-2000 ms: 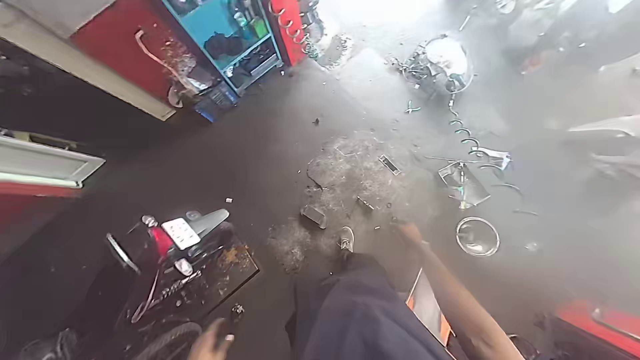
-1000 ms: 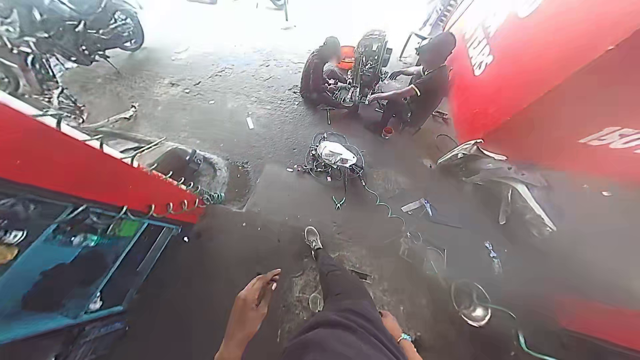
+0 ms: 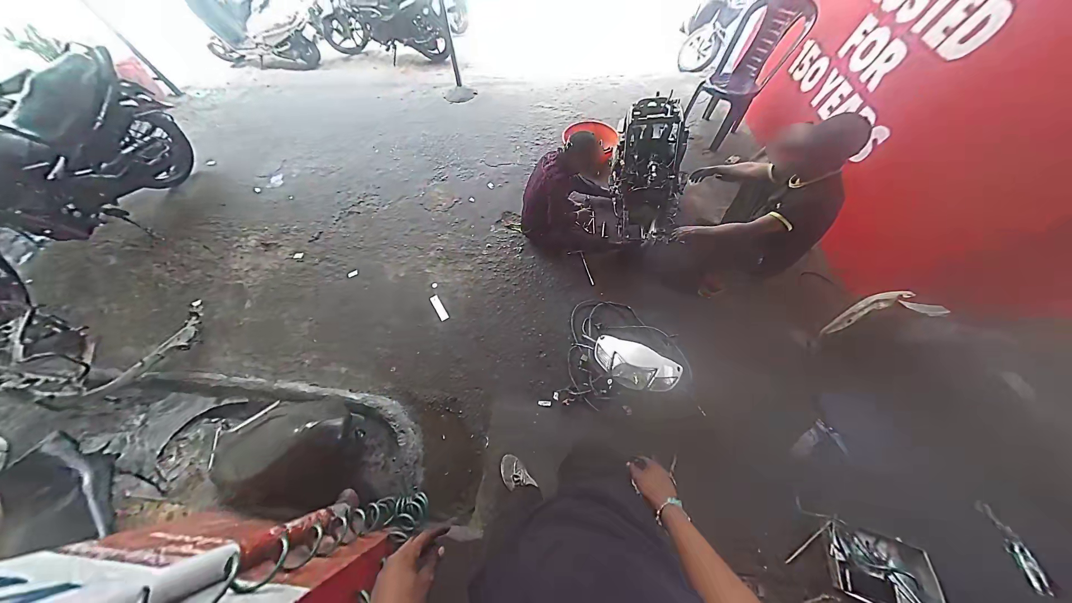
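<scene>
My left hand [image 3: 410,565] is low in the view, beside a red and white panel [image 3: 276,557] with a green coiled air hose [image 3: 394,512] along it. It holds nothing that I can see. My right hand [image 3: 653,483], with a bracelet at the wrist, hangs in front of my dark clothing; its fingers look curled, and whether a small thing is in them I cannot tell. Ahead on the floor lies a white scooter headlight unit [image 3: 638,364] with black cables around it.
Two people crouch at a stripped motorcycle frame [image 3: 651,159], an orange basin [image 3: 590,138] behind one. A plastic chair [image 3: 754,63] stands by the red wall [image 3: 955,193]. Motorcycles [image 3: 92,134] are parked left. Lower right lies a metal tray of parts [image 3: 883,561]; lower left, a kerbed pit [image 3: 285,452].
The view has swung a lot and moved forward. The headlight unit and the crouching people are nearer than a second ago. My right hand, mostly hidden by my clothing then, now shows in front.
</scene>
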